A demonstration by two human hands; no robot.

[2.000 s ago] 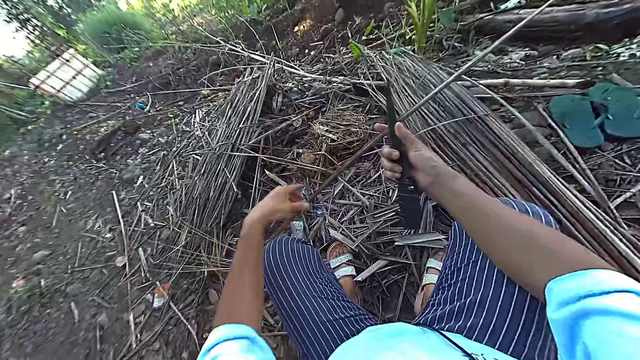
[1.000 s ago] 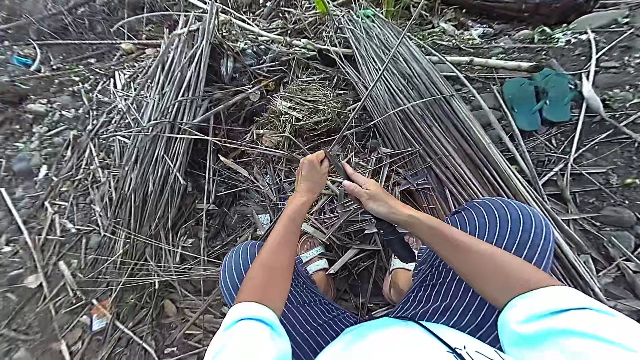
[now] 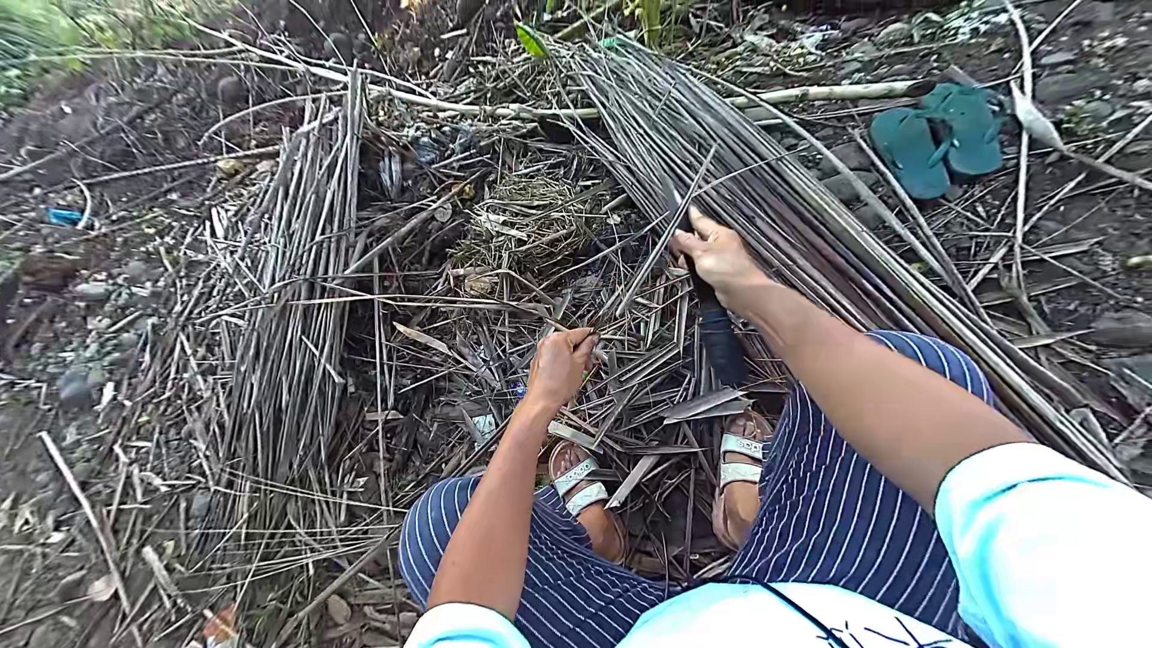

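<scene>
My left hand [image 3: 560, 364] is closed on thin dry stalks above the litter between my feet. Higher and to the right, my right hand [image 3: 715, 256] grips a knife [image 3: 718, 337], its dark, wrapped-looking handle pointing down toward my foot and its narrow dark blade pointing up. A thin stick crosses beside the blade; whether my right fingers also hold it, I cannot tell. One pile of dry stalks [image 3: 301, 315] lies to the left, and a longer bundle of stalks [image 3: 792, 216] slants down the right side, close to my right hand.
A clump of dry fibres [image 3: 531, 220] lies between the two piles. Green flip-flops [image 3: 911, 151] rest at the upper right. A long pale branch [image 3: 486, 110] runs across the back. Split leaf pieces [image 3: 706, 405] lie around my sandalled feet, and stones and twigs cover the ground at left.
My hands were close together one second ago and are now apart, the left lower and the right higher. The knife stays in my right hand.
</scene>
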